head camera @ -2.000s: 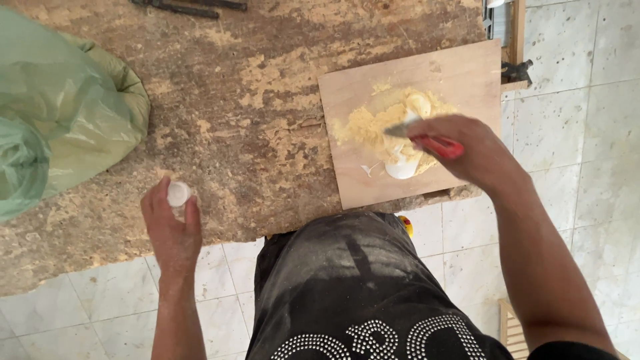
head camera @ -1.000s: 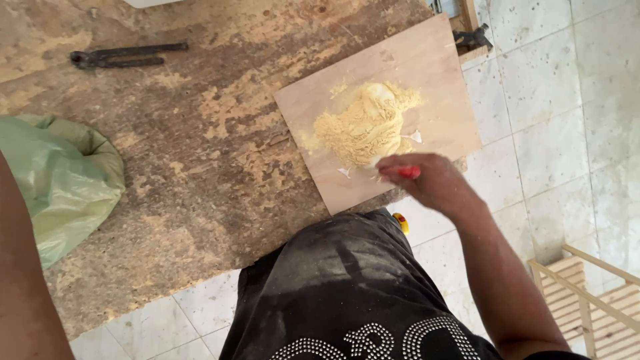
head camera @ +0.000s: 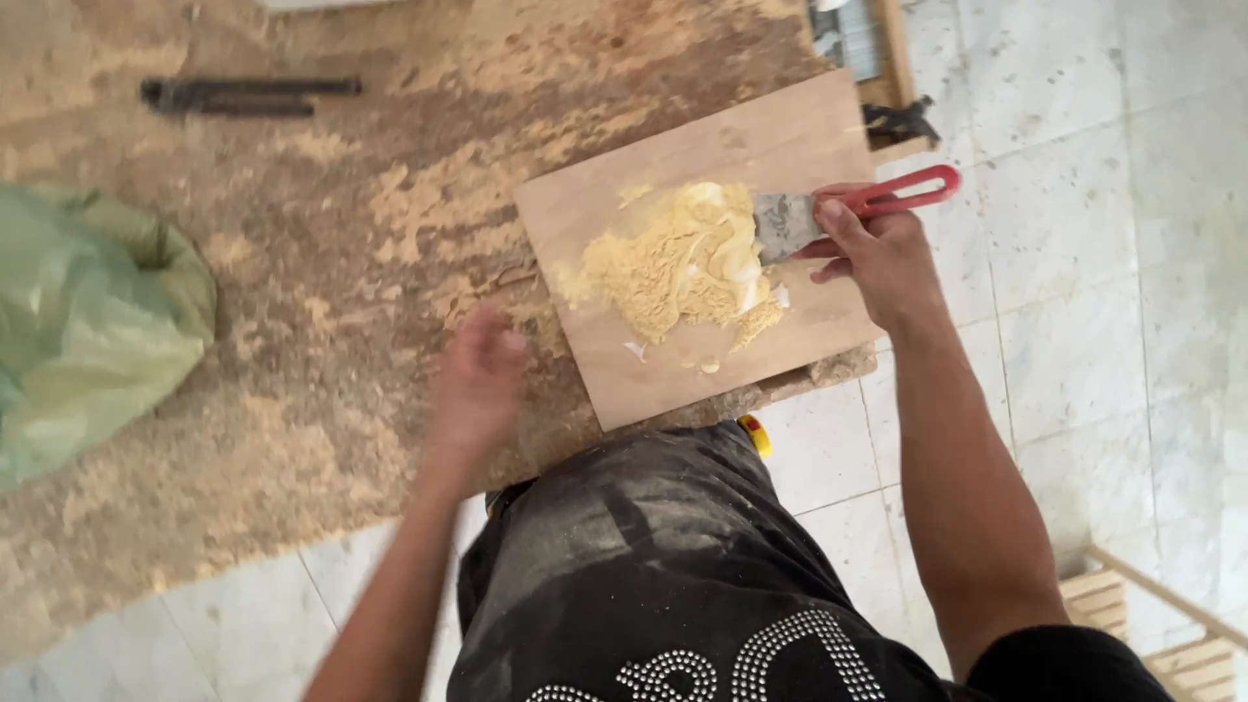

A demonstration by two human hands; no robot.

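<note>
My right hand (head camera: 877, 244) grips a putty knife (head camera: 788, 226) by its red plastic handle. Its metal blade, smeared with residue, touches the right side of a yellowish powder and white paste heap (head camera: 682, 268). The heap lies on a square, thin wooden board (head camera: 624, 385) at the worktable's edge. Left of the board, above the worn worktable (head camera: 322, 390), is my left hand (head camera: 480, 375), blurred; whether its fingers hold anything cannot be told.
A green plastic bag (head camera: 97, 322) stands at the left of the table. Metal pincers (head camera: 249, 96) lie at the upper left. Beyond the table's right end is a wooden frame with a dark clamp-like object (head camera: 899, 121), above a tiled floor (head camera: 1063, 322).
Two seconds ago my left hand held a small white cap by the bag; now it is beside the board. The putty knife has moved to the heap's right side, and more white paste shows than one second ago.
</note>
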